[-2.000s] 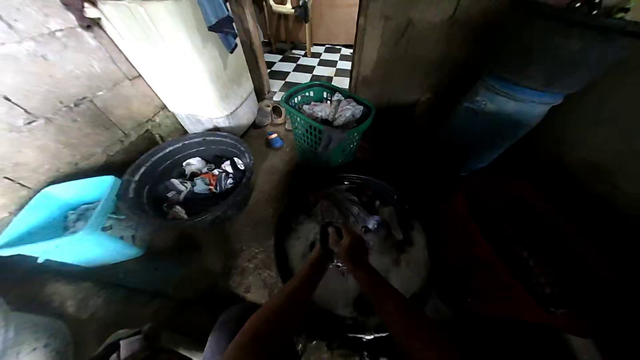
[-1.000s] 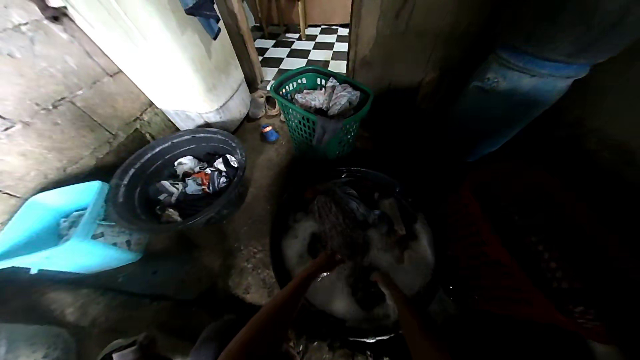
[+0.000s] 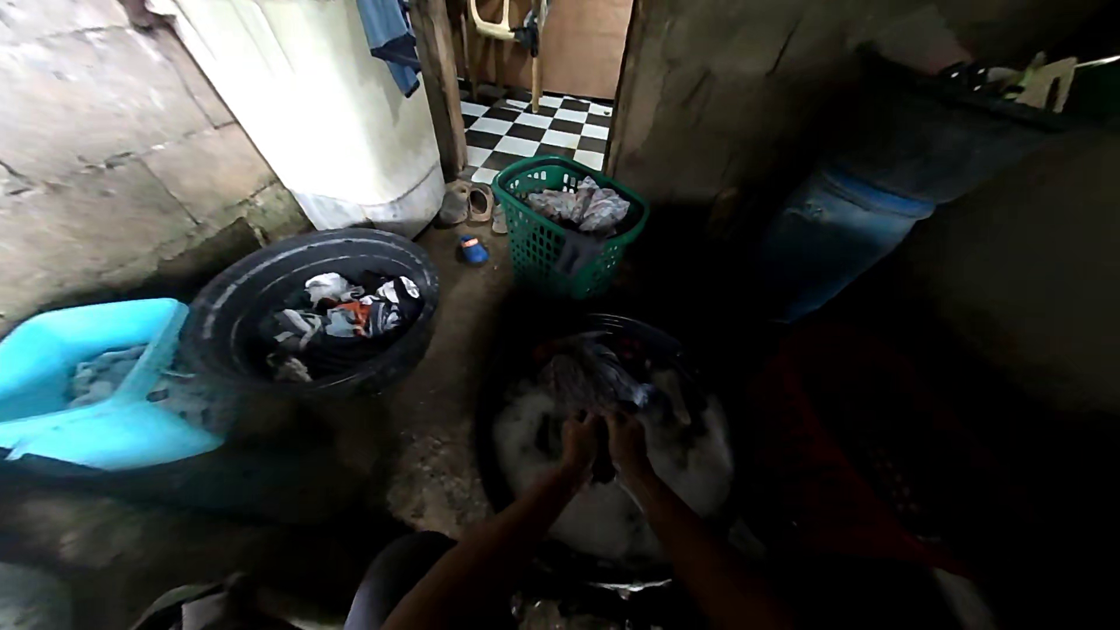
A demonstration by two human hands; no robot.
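A dark round basin (image 3: 486, 437) of sudsy water (image 3: 612, 521) sits in front of me, with wet clothes in its far part. My left hand (image 3: 579, 442) and my right hand (image 3: 625, 437) are close together over the suds, both closed on a dark wet cloth (image 3: 602, 459). Just beyond my fingers, a bunched greyish garment (image 3: 582, 376) lies in the basin. Shadow hides much of the cloth and the fingertips.
To the left stand a black tub (image 3: 210, 306) of clothes and a light-blue plastic container (image 3: 157, 429). A green laundry basket (image 3: 560, 254) holding clothes is beyond the basin, near sandals (image 3: 468, 203). A blue drum (image 3: 840, 236) stands at right.
My hands were lower and apart in the suds one second ago; now they are raised and close together on the cloth. The view has shifted slightly.
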